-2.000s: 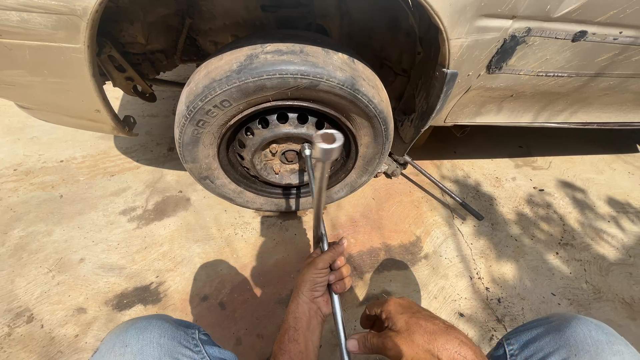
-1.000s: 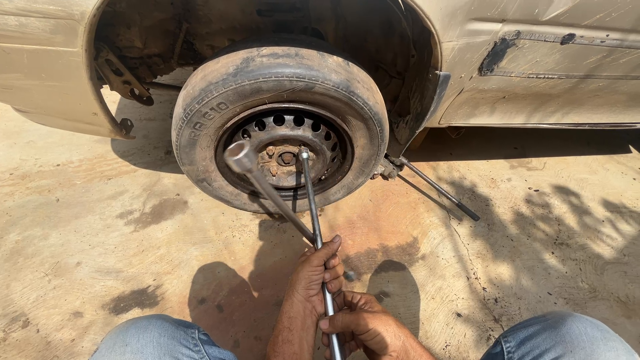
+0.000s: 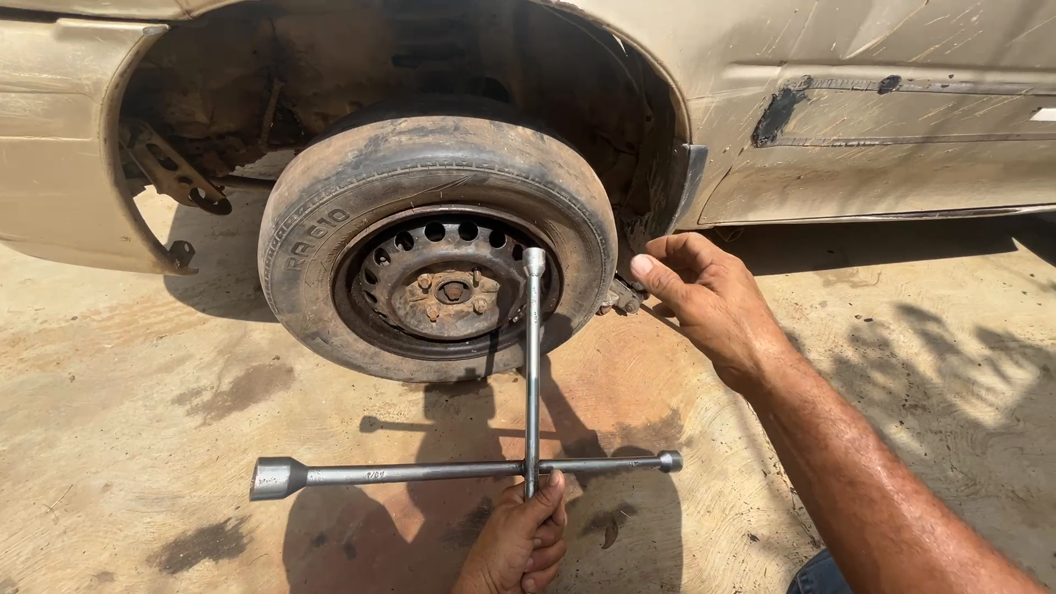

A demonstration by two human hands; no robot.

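My left hand (image 3: 528, 528) is closed around the lower arm of a four-way lug wrench (image 3: 412, 472), just below its crossing. One socket points up in front of the wheel's right side; the other two visible ones stick out left and right. The fourth end is hidden below the hand. My right hand (image 3: 701, 289) is raised to the right of the tire (image 3: 437, 157), fingers curled and apart, with nothing visible in it. The steel wheel rim (image 3: 450, 289) shows a rusty hub with several studs or nuts around its centre.
The beige car's fender (image 3: 74, 148) and dented door panel (image 3: 899, 115) flank the wheel arch. A jack (image 3: 625, 295) sits low behind the tire, partly hidden by my right hand. Concrete ground (image 3: 247, 429) with stains and shadows lies before the wheel.
My right hand has left the lug wrench and moved up beside the tire. The wrench has turned and its socket is off the hub. The view is closer to the wheel.
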